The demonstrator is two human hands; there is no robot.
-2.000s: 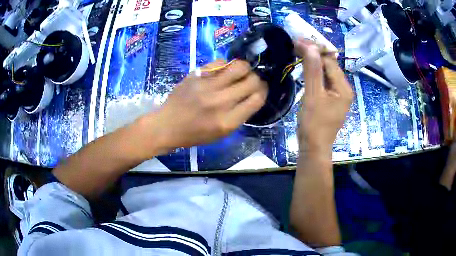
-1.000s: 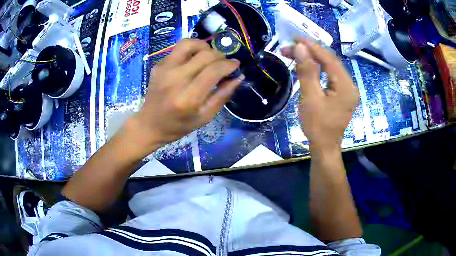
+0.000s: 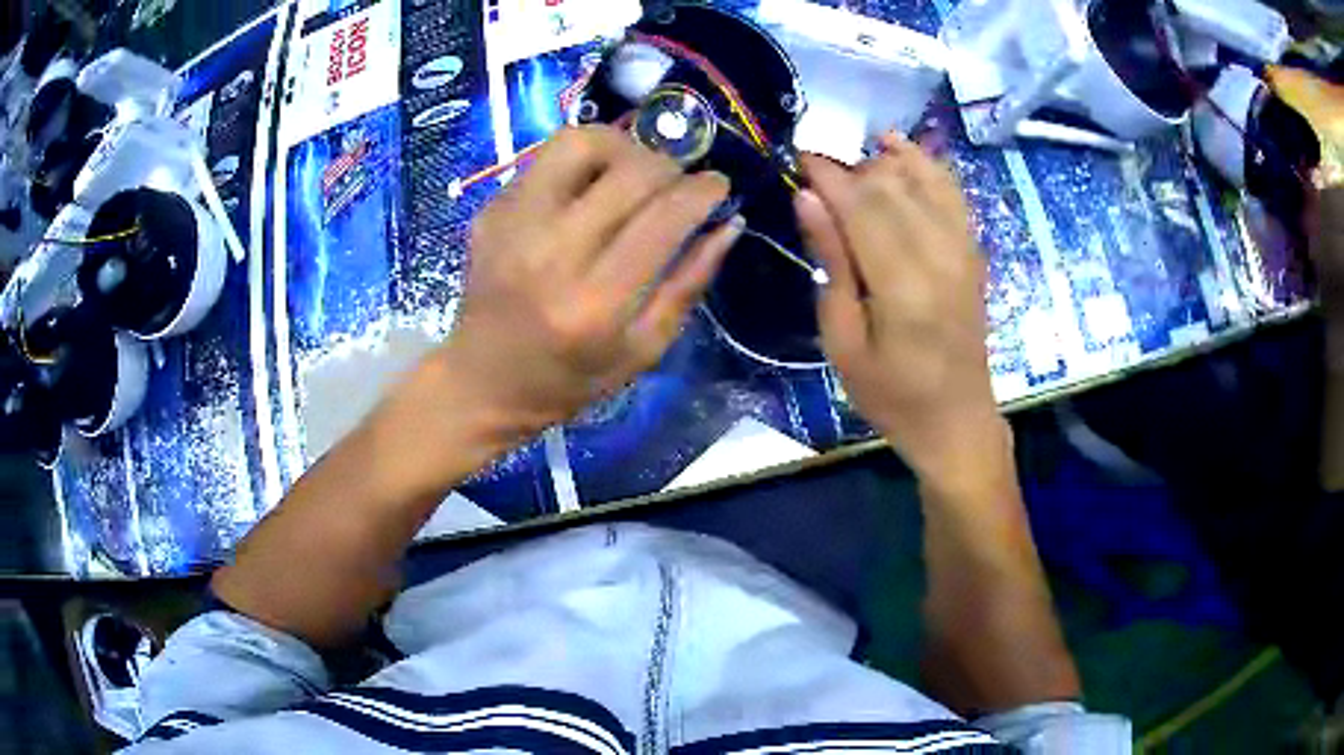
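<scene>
My left hand (image 3: 582, 273) grips the lower left edge of the black round part (image 3: 737, 67), near a small round module (image 3: 675, 124) with a pale centre. Thin red and yellow wires (image 3: 722, 92) cross the black part. My right hand (image 3: 899, 280) has its thumb and fingertips closed on the wires at the black part's right side. A thin lead with a small white plug (image 3: 820, 276) hangs over the dark opening of the white housing (image 3: 759, 303). Another lead with a pale end (image 3: 457, 188) sticks out left of my left hand. The fingers hide part of the housing.
Part-built white units with black round faces (image 3: 155, 266) stand at the left. More white units (image 3: 1017, 67) are at the upper right. A white bracket (image 3: 840, 89) lies behind the housing. Another person's hand (image 3: 1312, 111) is at the right edge, by a unit.
The black part has tilted to show its inside, with module and wires. My right hand has moved left from beside the bracket onto the wires. Another person's hand has appeared at the upper right.
</scene>
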